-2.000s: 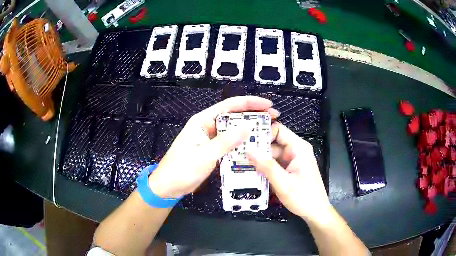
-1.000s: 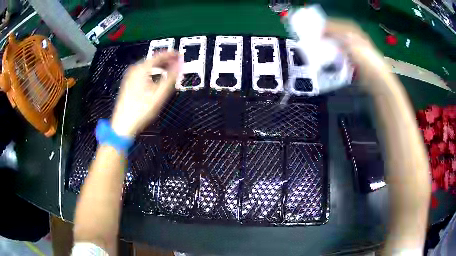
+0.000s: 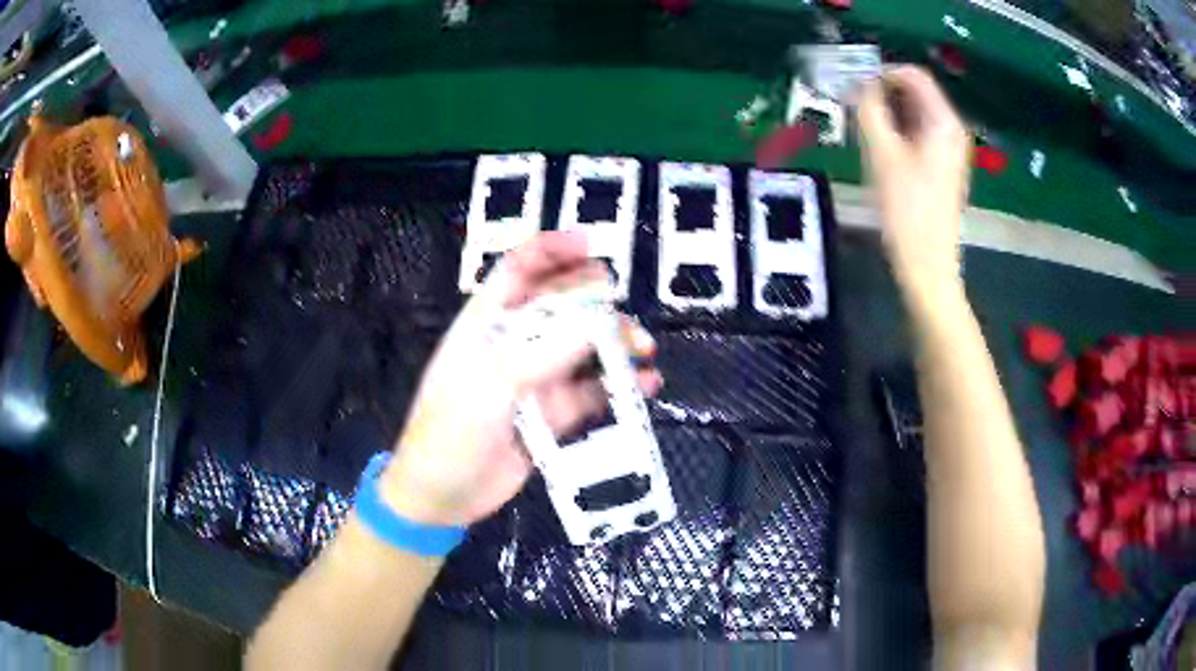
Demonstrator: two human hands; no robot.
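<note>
My left hand point(image 3: 492, 380), with a blue wristband, holds a white phone housing point(image 3: 614, 482) tilted above the black blister tray point(image 3: 380, 393). The housing's rounded-opening end points toward me; my fingers cover its upper part. My right hand point(image 3: 914, 125) reaches over the green belt at the upper right. Its fingertips are at a pale, blurred board point(image 3: 839, 63); whether they grip it is unclear. A white piece point(image 3: 816, 112) lies just below it, beside a red piece point(image 3: 787, 143). Several white housings point(image 3: 697, 236) lie in the tray's far row.
An orange fan point(image 3: 89, 236) stands at the left by a grey post point(image 3: 164, 92). Red pieces point(image 3: 1138, 446) are heaped at the right. A pale metal edge point(image 3: 1049, 241) borders the green belt point(image 3: 525, 112). A dark slab point(image 3: 905, 401) is partly hidden by my right forearm.
My left hand has taken the leftmost housing from the far row and moved nearer to me with it. My right hand has moved farther over the belt; the white object it carried is no longer beside the tray.
</note>
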